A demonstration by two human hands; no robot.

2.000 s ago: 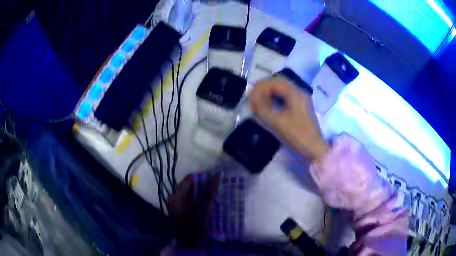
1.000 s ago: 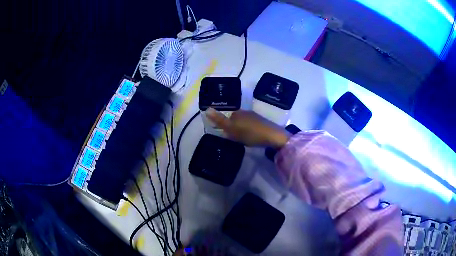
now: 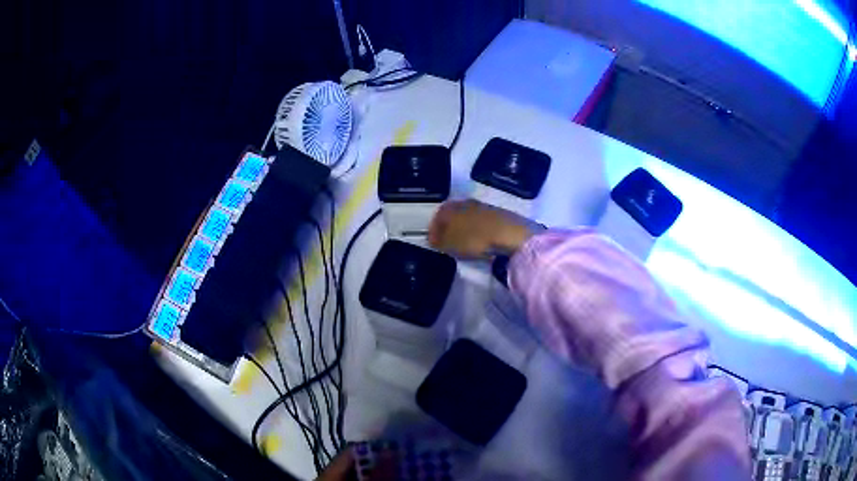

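Note:
Several white device units with glossy black tops stand on the table: a rear left unit (image 3: 414, 174), a rear middle one (image 3: 510, 167), a right one (image 3: 646, 200), a front left one (image 3: 409, 284) and a nearest one (image 3: 471, 392). Another is mostly hidden under my right forearm. My right hand (image 3: 470, 230), in a pink sleeve, is at the front right side of the rear left unit; its fingertips are blurred. My left hand (image 3: 338, 466) is cut off by the bottom edge and holds a QC sticker sheet (image 3: 423, 462) with coloured dots.
A meter bank (image 3: 202, 242) with blue displays and a black bar-shaped body lies at left, black cables (image 3: 299, 357) running from it. A mini fan (image 3: 324, 122) and a white box (image 3: 540, 70) stand behind. More units (image 3: 794, 432) are at lower right, dark plastic (image 3: 103, 404) at lower left.
My right hand has moved a little right, off the front of the rear left unit. The sticker sheet in my left hand shows more at the bottom edge. The view has shifted slightly.

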